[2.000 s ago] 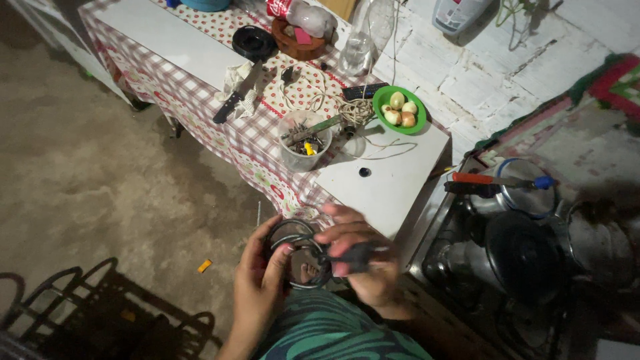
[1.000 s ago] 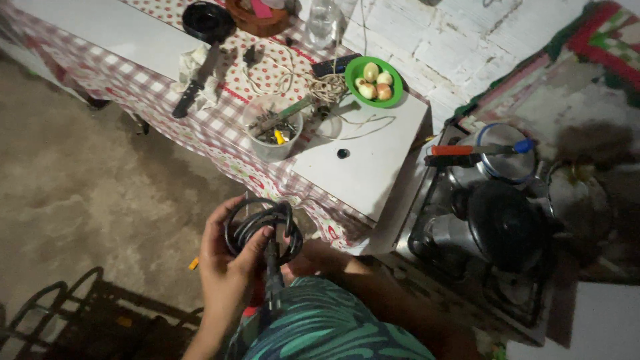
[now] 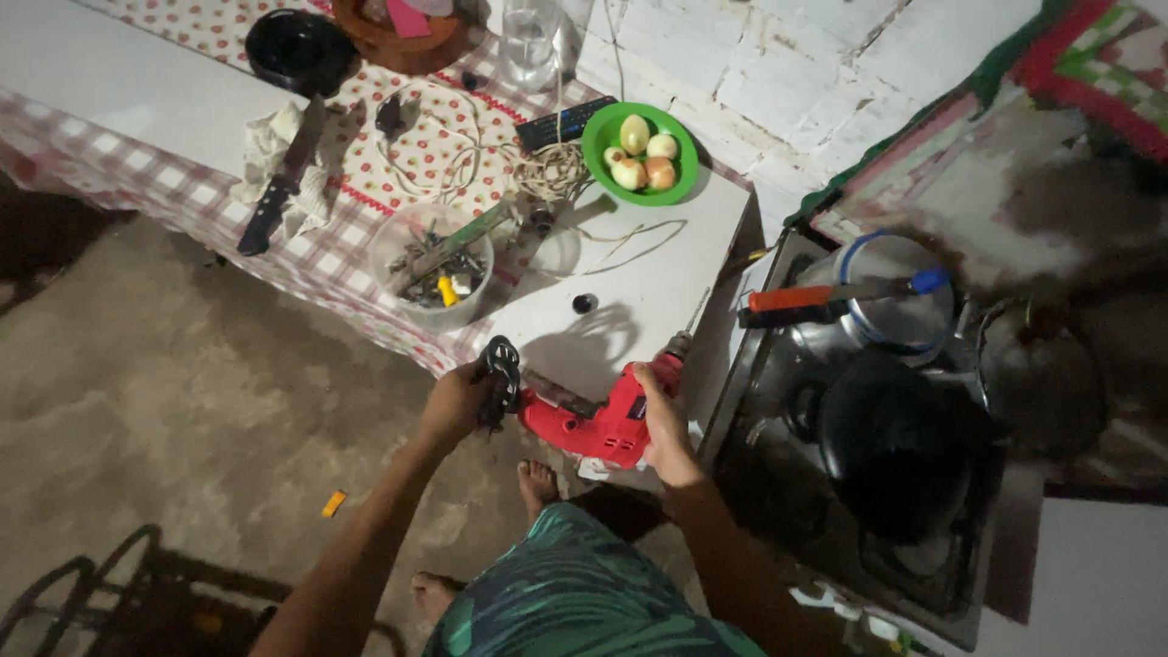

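Observation:
My right hand (image 3: 668, 424) grips the body of a red power drill (image 3: 611, 422), its bit pointing up and right over the table's corner. My left hand (image 3: 456, 401) holds a coiled black power cord (image 3: 500, 374) beside the end of the drill's handle. Just above on the white tabletop (image 3: 630, 265) lies a small dark round thing (image 3: 584, 303). A clear plastic tub (image 3: 438, 315) of small metal parts, with a yellow piece in it, stands above my left hand.
A knife (image 3: 283, 182) lies on a cloth. A green bowl (image 3: 683, 187) of onions stands near tangled cord (image 3: 552, 173) and a remote control (image 3: 561, 123). At right, pots and a black lid (image 3: 903, 438) cover the stove; an orange-handled tool (image 3: 789, 299) rests there.
The red drill has come into plain view in my right hand. The coiled cord, at my lap before, is now up at the table's front edge in my left hand.

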